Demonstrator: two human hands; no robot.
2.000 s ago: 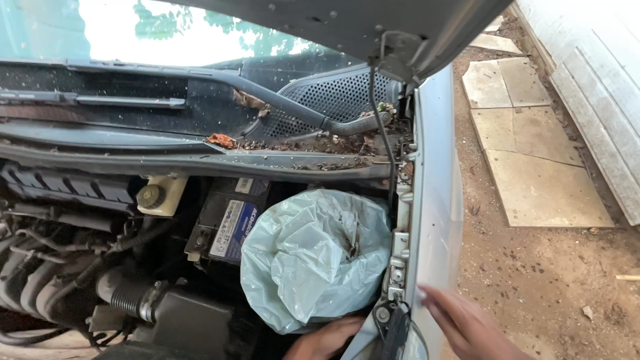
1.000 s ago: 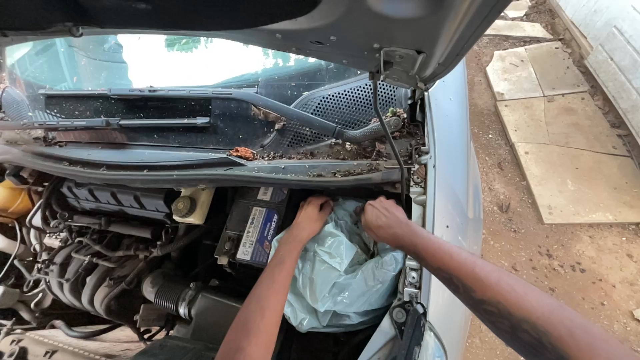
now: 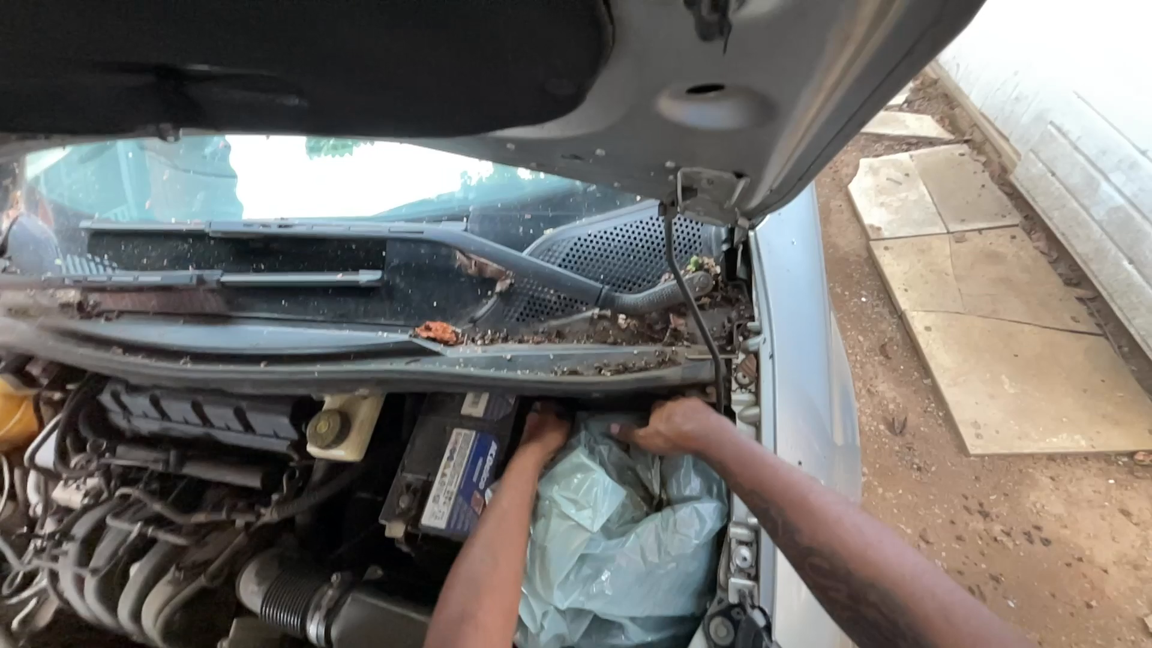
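Note:
A pale green plastic bag (image 3: 621,549) covers something in the engine bay, between the car battery (image 3: 454,472) and the fender (image 3: 801,360). My left hand (image 3: 545,430) is at the bag's upper left edge, beside the battery, its fingertips hidden in shadow. My right hand (image 3: 670,425) has its fingers bent at the bag's upper right edge, under the cowl. Whether either hand pinches the plastic is hard to tell. What lies under the bag is hidden.
The raised hood (image 3: 711,108) hangs above, with its thin prop rod (image 3: 686,297) close to my right hand. A wiper arm (image 3: 531,265) and leaf debris lie on the cowl. A brake fluid reservoir (image 3: 344,426) and an air intake hose (image 3: 283,598) are at left.
Two seconds ago both hands were low, at the bag's lower edge and the fender. They moved up to the bag's far side, and have since spread to its far corners.

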